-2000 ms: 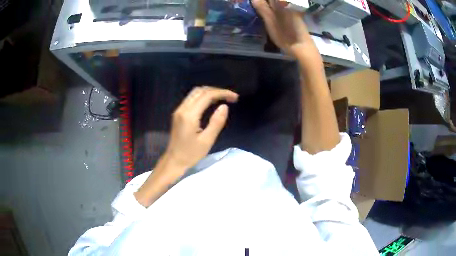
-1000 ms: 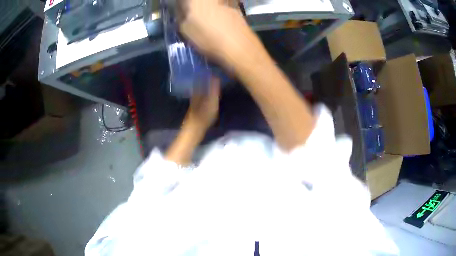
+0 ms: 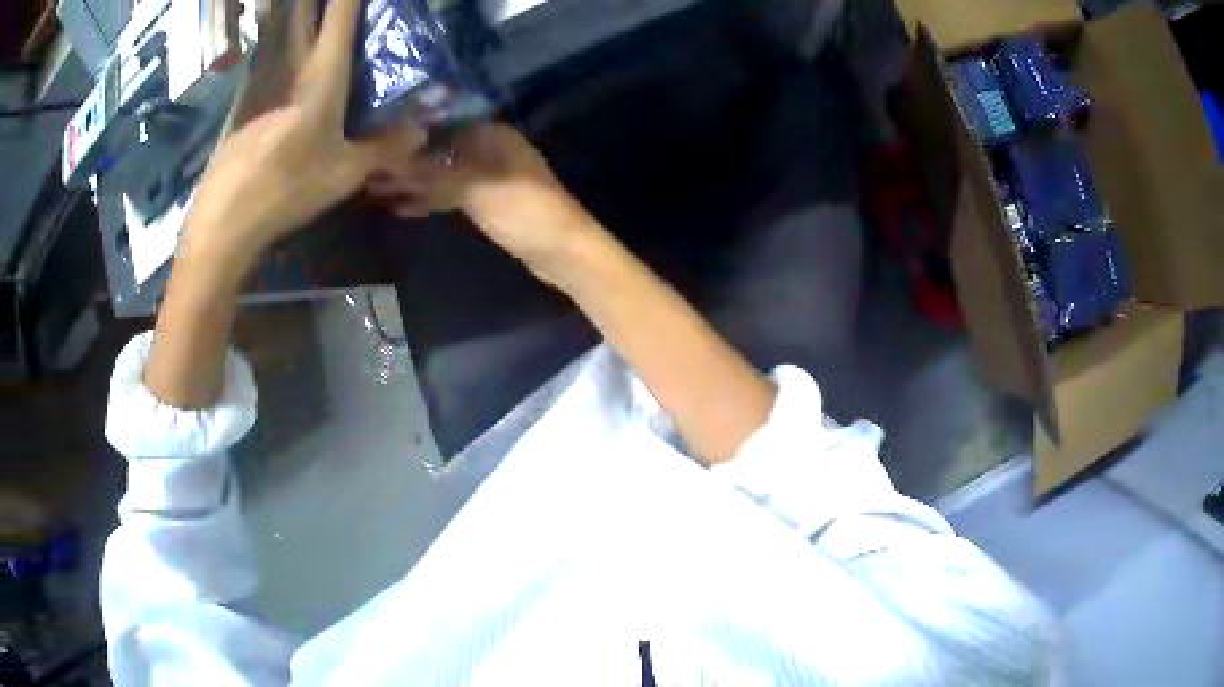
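A navy box in glossy, crinkled clear film [image 3: 407,61] is at the upper left, partly cut off by the top edge. My left hand [image 3: 289,168] is at its left and near side, fingers pointing up along it. My right hand [image 3: 503,195] is at its lower right, with slightly blurred fingers at its near end. Both hands appear to hold the box; its far end and the exact finger contact are hidden.
The grey machine with a white plate [image 3: 159,242] is at the upper left, beyond my hands. An open brown carton [image 3: 1107,389] stands at the right with several film-wrapped navy packs [image 3: 1054,181] inside. Grey floor shows below the machine.
My view has turned, so the machine sits further left. The wrapped box and both hands have moved to the upper left. My left hand has risen beside the box; it was empty at first.
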